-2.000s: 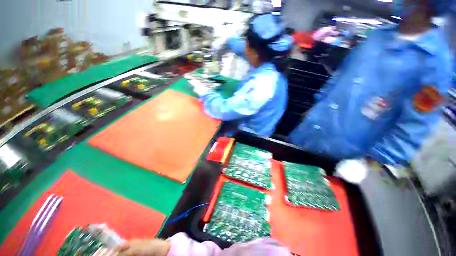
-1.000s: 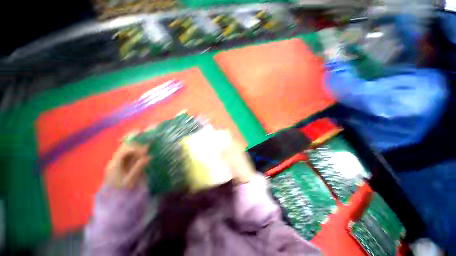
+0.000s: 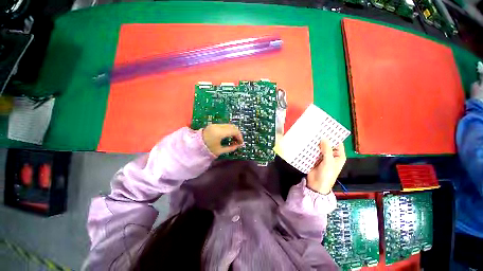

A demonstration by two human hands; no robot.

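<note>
A green circuit board lies at the front of the red mat, its lower edge near the wearer's body. My left hand is over the board's lower left part, thumb and finger curled together; whether something small is between the fingertips cannot be told. My right hand holds a white label sheet with rows of small red marks, just right of the board. The sheet's left corner is yellowish.
Purple translucent tubes lie across the mat's back. Another red mat is to the right. A black tray at lower right holds green boards and a red block. A person's blue sleeve is at the right edge.
The view has turned down onto the bench. The board, earlier between both hands with the sheet over its right side, is now under my left hand. The sheet is now clear to its right.
</note>
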